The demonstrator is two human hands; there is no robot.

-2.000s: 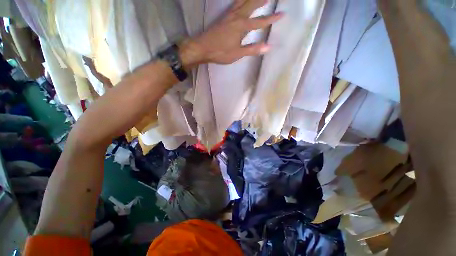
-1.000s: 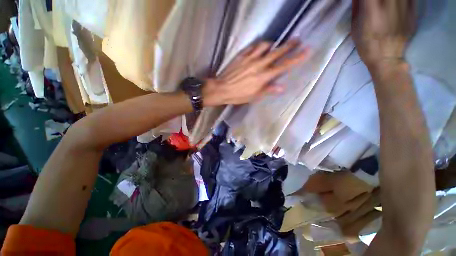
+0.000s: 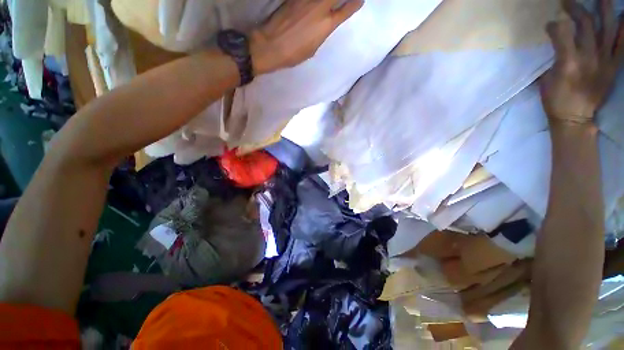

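White paper patterns [image 3: 438, 102] hang in dense layers across the top and middle, parted by a gap left of centre. My left hand [image 3: 297, 34], with a dark watch at the wrist, lies against the sheets at top centre, fingers extended; its fingertips are near the upper edge. My right hand [image 3: 581, 61] is raised at upper right over the white sheets, fingers spread and slightly bent. Whether either hand pinches a sheet cannot be told. The tops of the bundles are out of view.
Black plastic bags [image 3: 321, 219] lie below the patterns. A grey-green sack [image 3: 219, 239] and a red plastic bag [image 3: 248, 167] are left of them. Stacked brown and white pattern pieces [image 3: 472, 263] lie at lower right. Brown and cream patterns [image 3: 79, 58] hang at left above the green floor [image 3: 31, 137].
My left hand has moved up and left, my right hand to the right. The sheets between them have spread apart, showing a broad white sheet and more of the red bag.
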